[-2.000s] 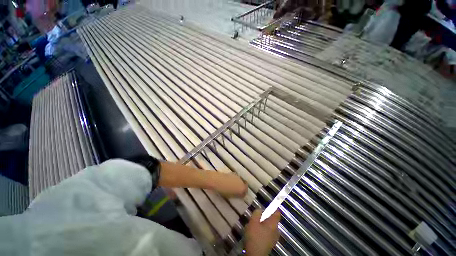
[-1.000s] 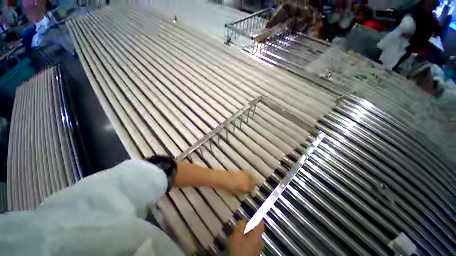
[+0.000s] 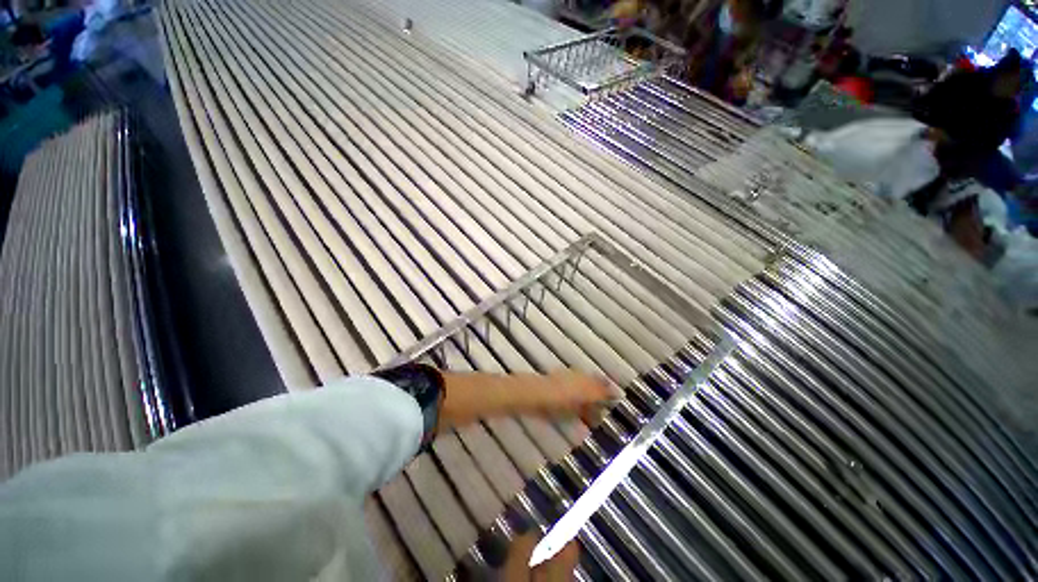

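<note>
Long pale strips [image 3: 330, 171] lie side by side and end over shiny metal tubes [image 3: 797, 455]. A silver pronged frame [image 3: 637, 449] lies across both, its thin teeth pointing down among the strips. My left hand [image 3: 586, 392] reaches inside the frame, low over the strip ends where the bare tubes start. It is blurred, and I cannot tell what its fingers hold. My right hand [image 3: 541, 559] is cut off by the bottom edge and grips the near end of the frame.
A second pronged frame [image 3: 603, 63] stands at the far side of the bed. Another bed of pale strips [image 3: 68, 284] with a shiny edge rail [image 3: 142, 273] lies left across a dark aisle [image 3: 216, 307]. People and white cloth show blurred at the upper right.
My left hand has moved along the strip ends, away from my right hand and towards the far side. The pronged frame stays across the strips and tubes. The camera view has shifted.
</note>
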